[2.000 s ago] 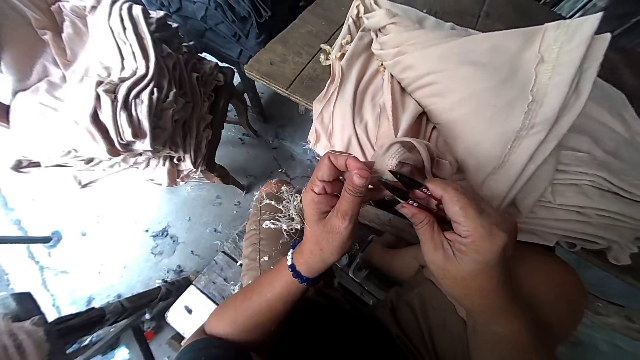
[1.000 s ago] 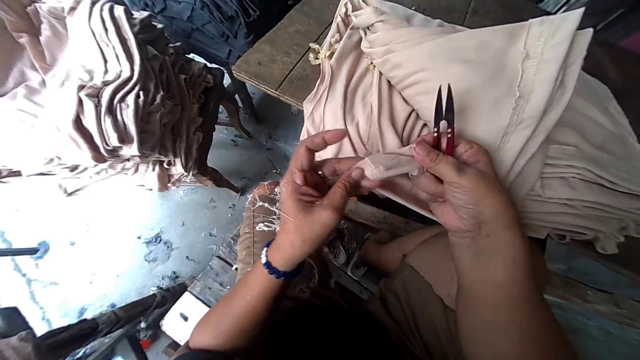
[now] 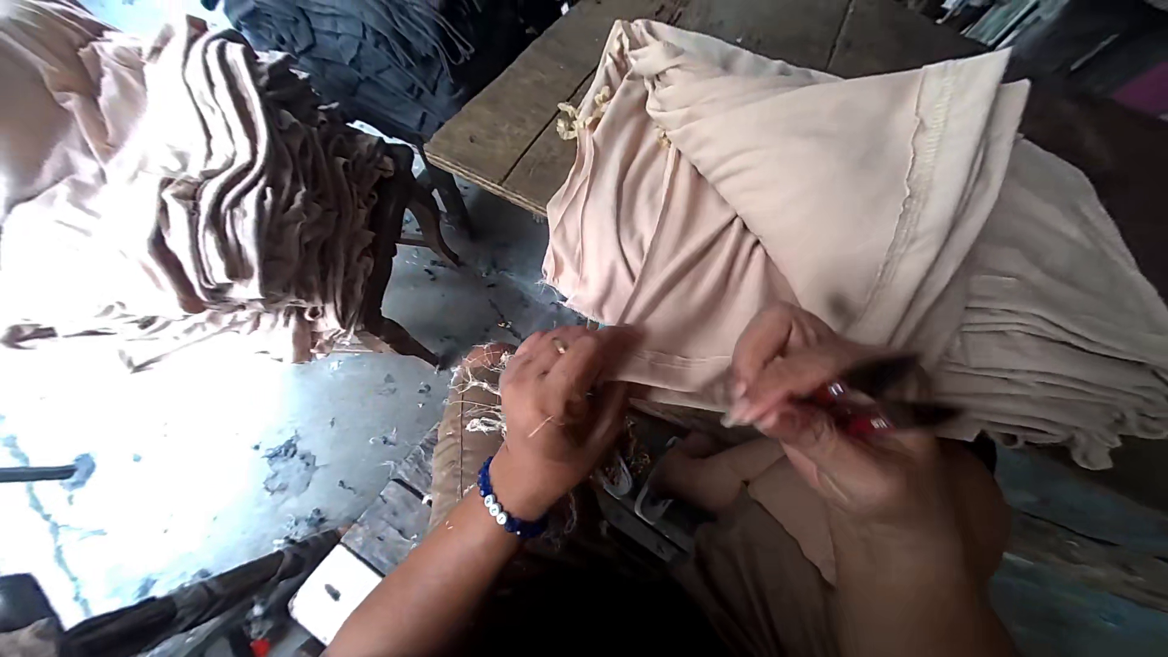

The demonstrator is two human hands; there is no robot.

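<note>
My left hand (image 3: 566,401), with a blue bead bracelet (image 3: 502,509) at the wrist, pinches the hemmed edge of a beige fabric garment (image 3: 675,265). My right hand (image 3: 839,411) is blurred; it holds thread snips (image 3: 862,406) with red handles and dark blades, pointing right. Its thumb and fingertips meet at the right part of the same hem, and the hem runs between both hands. The garment lies on a stack of beige garments (image 3: 1049,338). Whether the snips' blades touch anything is hard to tell.
A wooden table (image 3: 511,119) bears the stack. At left stands a tall pile of beige garments (image 3: 228,182), with dark garments (image 3: 356,55) behind it. Cut threads (image 3: 484,415) hang over a brown cushion-like pad (image 3: 452,465). Scraps litter the floor (image 3: 365,438).
The snips pointed up a second ago and now point right. My hands have moved apart along the fabric, where before they were close together on a small gathered piece.
</note>
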